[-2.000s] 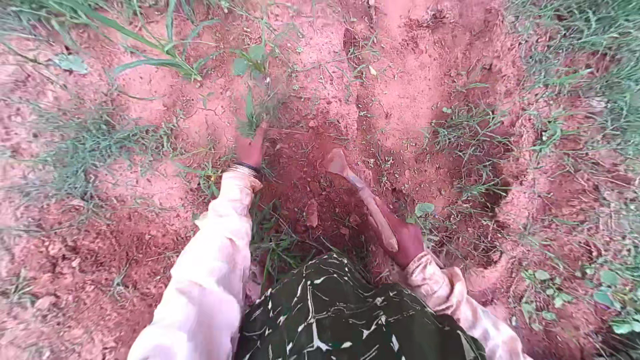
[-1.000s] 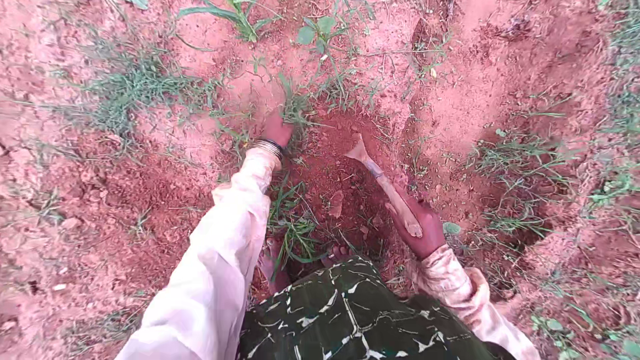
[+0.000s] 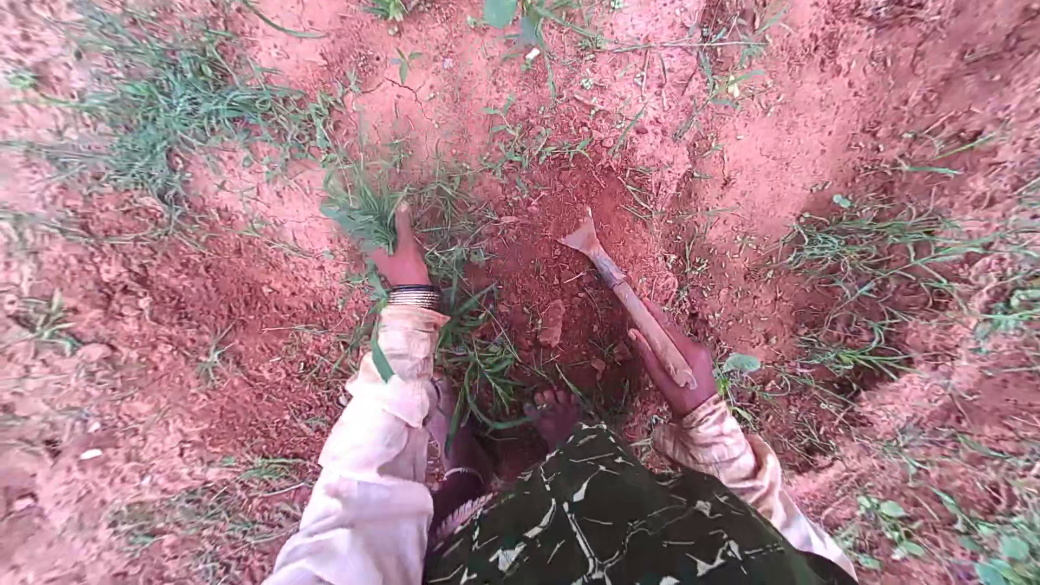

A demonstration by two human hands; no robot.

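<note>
My left hand [image 3: 403, 258], with bangles at the wrist, is closed around a tuft of green grass [image 3: 366, 199] left of the dug patch. In my right hand [image 3: 682, 366] lies the wooden handle of a small hand hoe [image 3: 638, 309]. Its flared metal blade points up and left, over loose red soil [image 3: 569, 276]. Pulled-looking long-bladed grass [image 3: 487, 366] lies between my left forearm and the soil patch. The fingertips of my left hand are partly hidden by the grass.
My bare feet [image 3: 555, 414] are on the soil below the dug patch. A thick grass clump [image 3: 179, 114] spreads at the upper left, and more grass [image 3: 861, 268] grows along a dip at the right. A broad-leaved plant [image 3: 520, 16] stands at the top.
The view has shifted. My left hand now has a fuller, clearer bunch of grass at its fingers. The hoe has stayed in my right hand.
</note>
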